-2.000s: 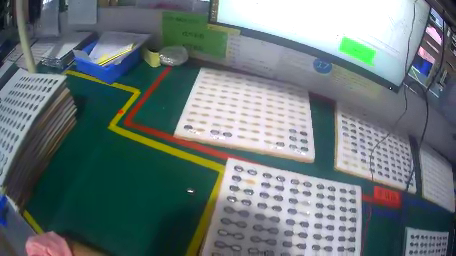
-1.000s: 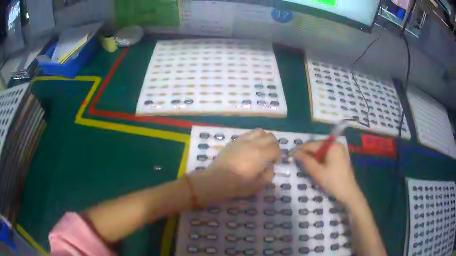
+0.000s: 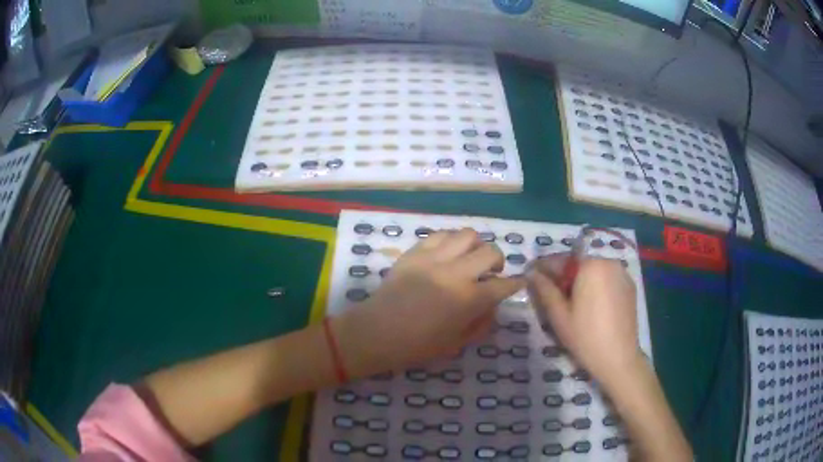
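Note:
The near white foam parts tray [image 3: 623,347] holds rows of dark-rimmed oval parts, many linked in pairs. My left hand [image 3: 442,293] is over the tray's upper middle, with a red band on the wrist; its fingers are curled and a fingertip points right. I cannot tell whether it holds a part. My right hand [image 3: 591,302] is beside it on the right, holding a red pen-like hand tool [image 3: 573,263] with its whitish rear end up. The fingertips of both hands nearly meet over the tray. The tool's tip is blurred. A loose oval part [image 3: 276,292] lies on the green mat at left.
A far tray [image 3: 379,117] with mostly pale places stands behind. More trays stand at right, one [image 3: 645,153] under thin cords. A tray stack [image 3: 41,262] is at the left edge, a blue bin [image 3: 122,104] at back left. Yellow, red and blue tape marks the mat.
Both arms have come in over the near tray since the earliest frame, my right hand with the red tool. Since one second ago the hands have stayed close together there; the tool stands more upright.

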